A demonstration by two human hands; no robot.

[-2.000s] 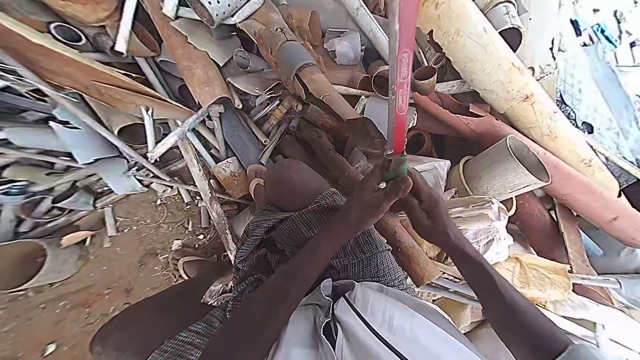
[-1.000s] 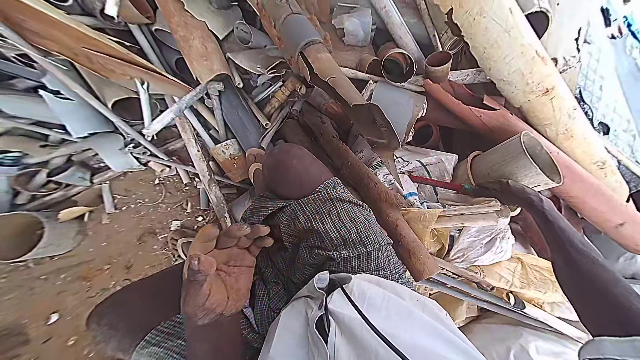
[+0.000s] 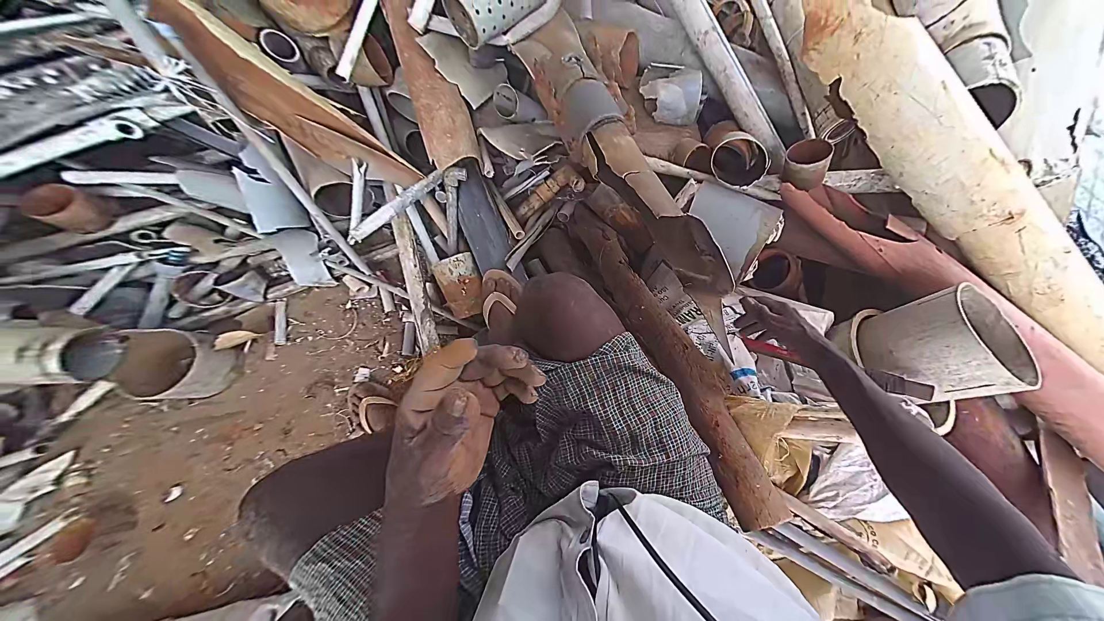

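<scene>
My left hand [image 3: 457,414] is raised over my lap, palm up, its fingers loosely curled and apart, with nothing in it. My right hand [image 3: 785,328] reaches out to the right, over the scrap beside a grey pipe piece [image 3: 949,345]. Its fingers look spread, just above a narrow red tool [image 3: 772,349] that lies low among the bags. The forearm hides part of that tool, so its full shape does not show. A rusty brown pipe [image 3: 681,371] runs between my right arm and my knee.
Broken pipes and offcuts lie heaped ahead. A large cream pipe [image 3: 957,164] and a reddish pipe [image 3: 1061,371] slant across the right. Plastic bags [image 3: 849,483] lie below my right forearm. Brown dirt ground [image 3: 207,483] with scraps is at left.
Both hands were together on the green handle of the long red tool. They have parted: the left came back over my lap empty, the right moved out to the right, and the tool is now low there.
</scene>
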